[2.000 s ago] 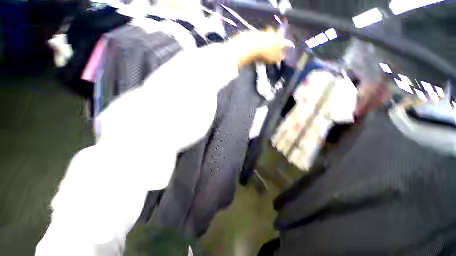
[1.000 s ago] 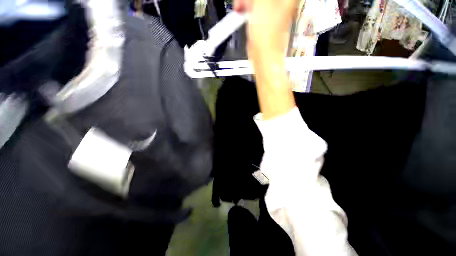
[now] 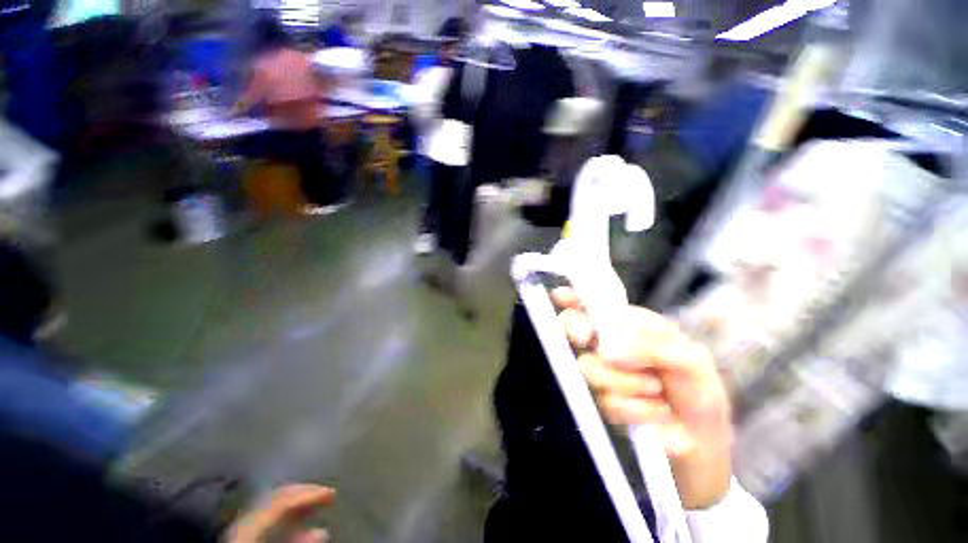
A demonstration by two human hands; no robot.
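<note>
My right hand (image 3: 658, 387) is closed around white plastic hangers (image 3: 605, 249), just below the hook, right of centre. The hook points up. A black garment (image 3: 541, 424) hangs below and behind the hand; its attachment to the hangers is hidden. My left hand (image 3: 281, 514) is low at the left of centre, cut off by the bottom edge and blurred. Its visible fingers are spread a little, with nothing seen in them.
Blurred pale floral garments (image 3: 839, 244) hang at the right beside a slanting pale bar. A person (image 3: 446, 117) stands ahead beside dark hanging clothes. Another person (image 3: 287, 90) in a pink top is at a table farther back left. Dark blue cloth (image 3: 64, 424) lies at the lower left.
The view has turned from the close rack of grey and black garments towards the open floor. The hangers now stand upright in my right hand. My left hand has come in at the bottom.
</note>
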